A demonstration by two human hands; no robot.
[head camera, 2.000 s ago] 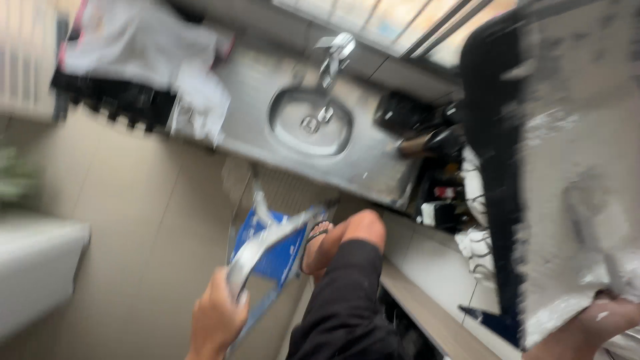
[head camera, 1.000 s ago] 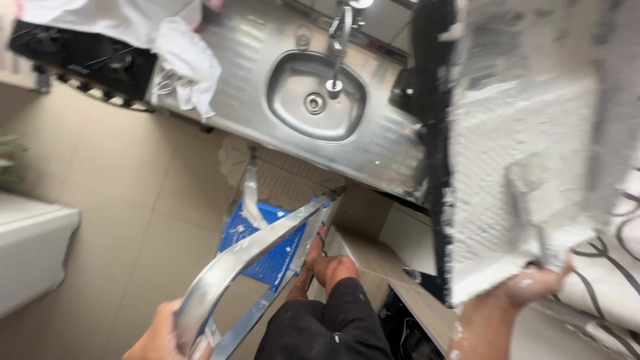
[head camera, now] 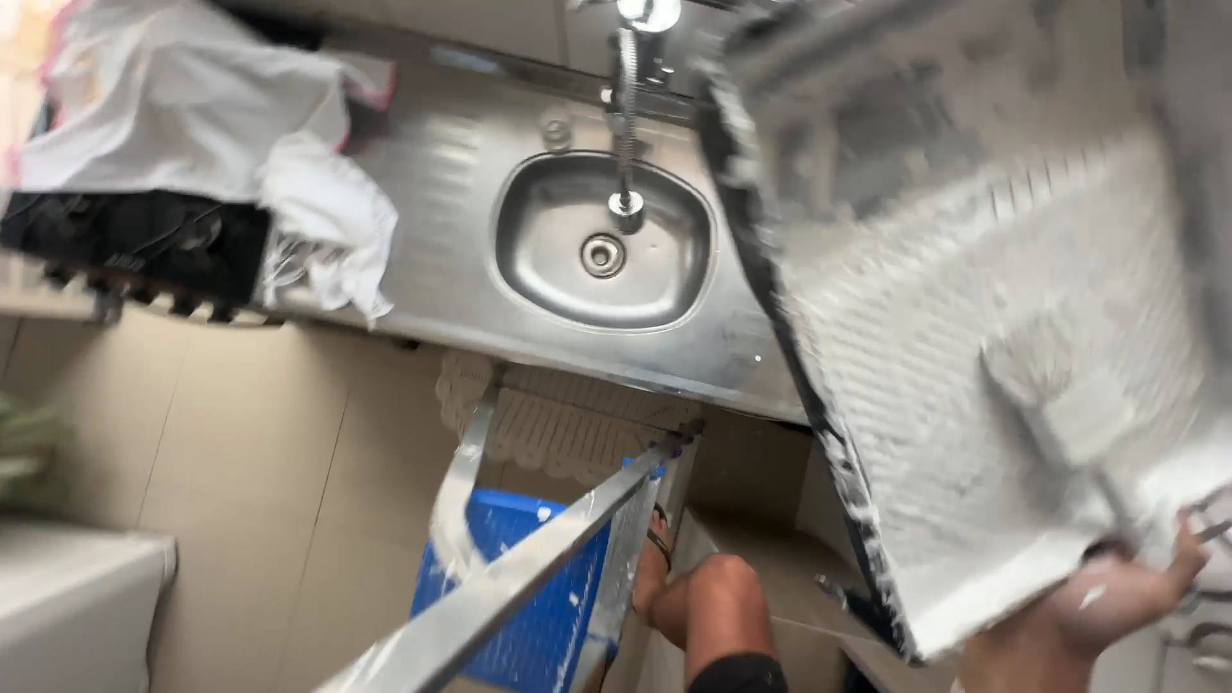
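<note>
My right hand (head camera: 1121,587) grips the near edge of a black paint tray (head camera: 837,433) at the right, smeared with white paint. A paint-covered brush (head camera: 1059,395) lies in it, its handle end beside my fingers. Below the sink, the metal frame (head camera: 520,577) of a stepladder runs to the lower edge, with a blue plastic step (head camera: 510,568) flecked with white. My left hand is out of view. My bent knee (head camera: 727,587) and sandalled foot show beside the ladder.
A steel sink (head camera: 602,303) with a spring-hose faucet (head camera: 628,115) is set in the counter (head camera: 433,241). White cloths (head camera: 192,106) drape over a black stove (head camera: 135,241) at left. A crocheted mat (head camera: 568,423) lies on the tiled floor. A white surface (head camera: 77,587) stands lower left.
My left hand, on the ladder frame in both earlier frames, has gone out of view. My right hand still holds the tray. The view has shifted.
</note>
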